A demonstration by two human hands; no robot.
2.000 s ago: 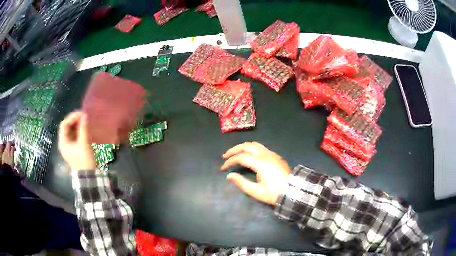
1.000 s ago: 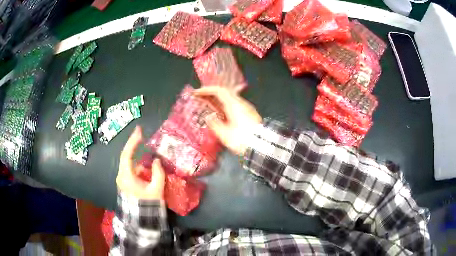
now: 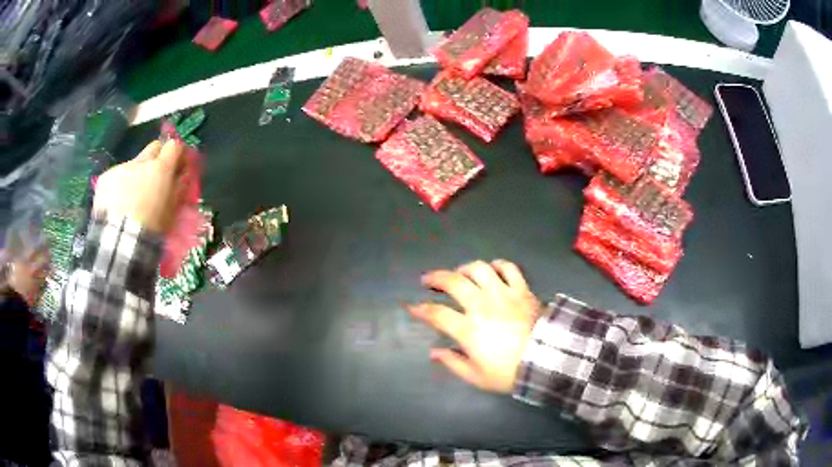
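Observation:
My left hand (image 3: 139, 187) is at the left and grips a red bubble bag (image 3: 185, 219), seen nearly edge-on over the pile of green circuit boards (image 3: 175, 290). Whether the bag holds a board, I cannot tell. More boards (image 3: 248, 244) lie just right of the bag. My right hand (image 3: 483, 319) rests palm down on the dark mat with its fingers apart and holds nothing. Bagged boards (image 3: 429, 160) lie flat beyond it at the centre. A larger heap of red bags (image 3: 607, 119) lies at the right.
A smartphone (image 3: 753, 144) and a white box (image 3: 807, 182) are at the right edge. A fan (image 3: 734, 20) and a metal post (image 3: 399, 27) stand at the back. Red bags (image 3: 265, 441) hang at the near edge. Another person's hand (image 3: 26, 270) is far left.
The bags my hands held at the centre a second ago are gone from there. My left hand has moved left with a red bag, and my right hand has moved right, empty. The camera view has shifted.

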